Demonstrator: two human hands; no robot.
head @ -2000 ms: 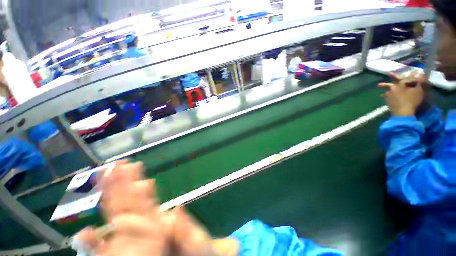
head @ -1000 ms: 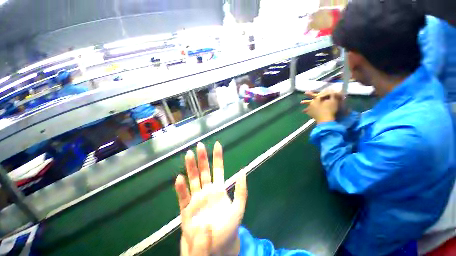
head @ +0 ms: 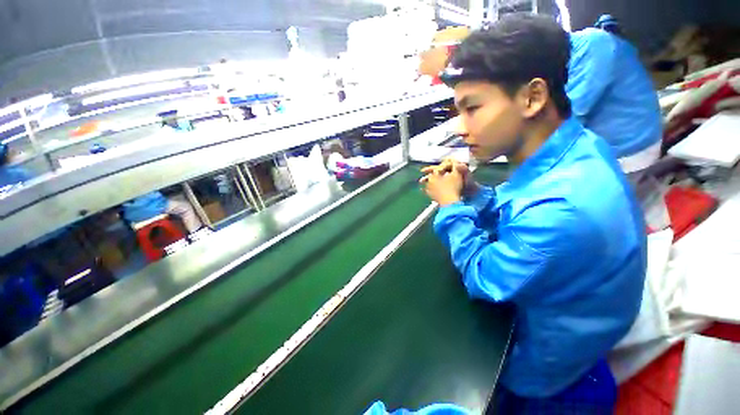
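Observation:
The dark green bench surface [head: 406, 324] lies nearest in front of me. A chipped whitish rail [head: 324, 310] runs along its far side, and the green conveyor belt [head: 211, 312] lies beyond it. Neither of my hands is in view. Only a bit of blue sleeve shows at the bottom edge, right of centre. No box shows on the visible stretch of belt or bench.
A person in a blue smock [head: 560, 243] sits at the right by the bench, hands together over the rail. Another blue-smocked person [head: 614, 89] is behind. White and red flat pieces [head: 714, 267] are piled at the far right. A grey overhead frame [head: 203, 158] spans the line.
The view has swung right. The raised open hand seen earlier has left the picture, and the box on the belt has passed out at the left. The neighbour's hands remain together.

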